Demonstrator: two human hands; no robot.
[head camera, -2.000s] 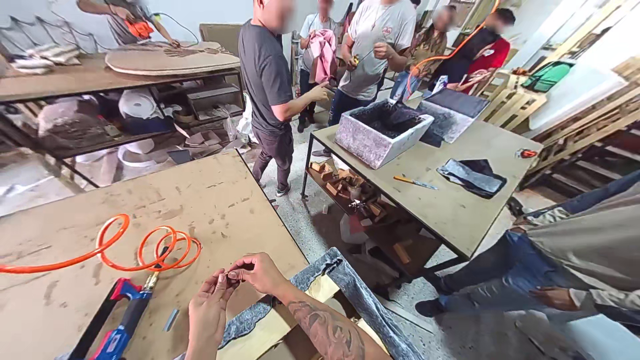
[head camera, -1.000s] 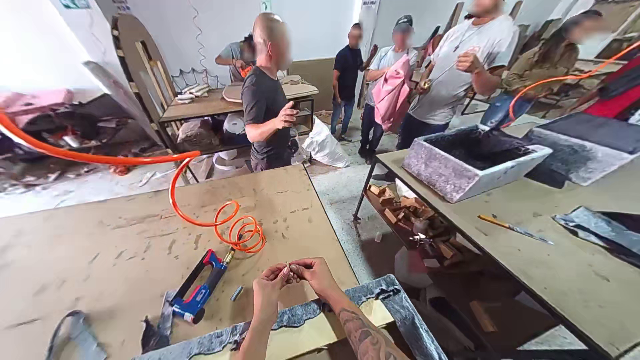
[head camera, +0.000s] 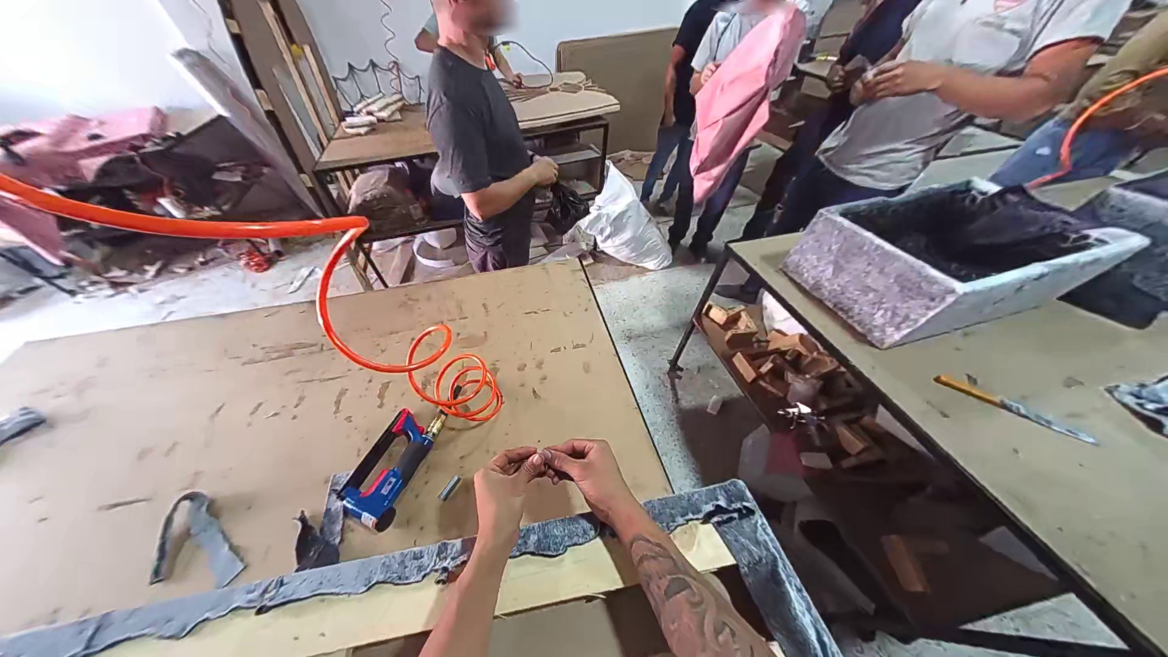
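My left hand (head camera: 505, 484) and my right hand (head camera: 584, 470) meet at their fingertips above the table, pinching something too small to name. Beneath my forearms lies a wooden frame (head camera: 538, 577) edged with grey fabric (head camera: 365, 577). A blue and red pneumatic stapler (head camera: 388, 474) rests on the table left of my hands, joined to a coiled orange air hose (head camera: 470, 388). Between the stapler and my left hand lies a small grey strip (head camera: 449, 488), perhaps staples. Grey fabric scraps (head camera: 196, 538) are at the left.
Across a gap on the right, another table (head camera: 1004, 365) holds a fabric-covered box (head camera: 922, 274) and a yellow-handled tool (head camera: 967, 390). Wood offcuts (head camera: 785, 365) fill its lower shelf. Several people stand beyond, one in a dark shirt (head camera: 474, 128). A white sack (head camera: 625, 224) sits on the floor.
The view has turned and moved. My hands stay together at the fingertips. The person in the dark shirt has lowered a raised hand since one second ago.
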